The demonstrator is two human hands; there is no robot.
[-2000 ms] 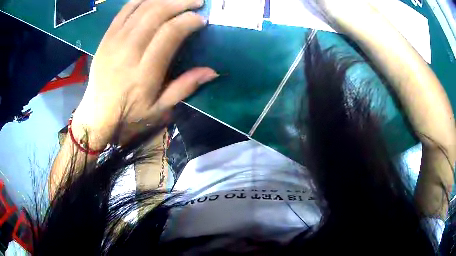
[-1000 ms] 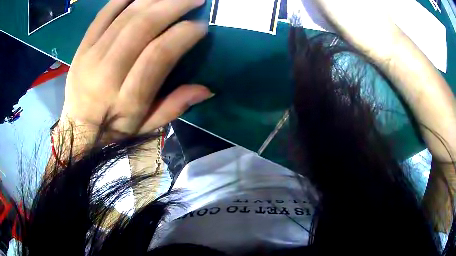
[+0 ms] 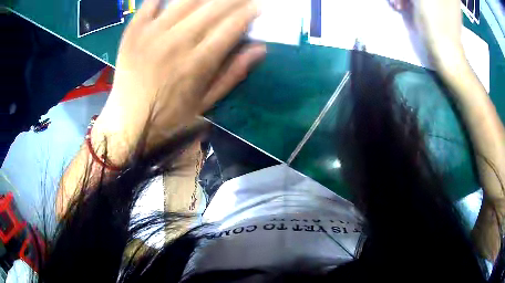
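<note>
A white rectangle, maybe a module back, lies at the top middle, cut off by the picture's edge. Beside it on the right is a white sheet with a dark strip along its left part. My left hand is blurred, palm down, with its fingertips at the white rectangle's left edge. Whether it grips anything cannot be told. My right hand is over the white sheet's right part, cut off by the top edge. Its fingertips are small and blurred, and no tool can be made out.
A dark panel with a light edge and yellow-blue end lies at the top left on the green mat. Dark hair hangs across the right and lower left. A red object and a brown cardboard piece are below the bench edge.
My left hand has moved right, towards the white rectangle, and its thumb is nearer its fingers. My right hand has moved right over the sheet. The whole view has shifted a little.
</note>
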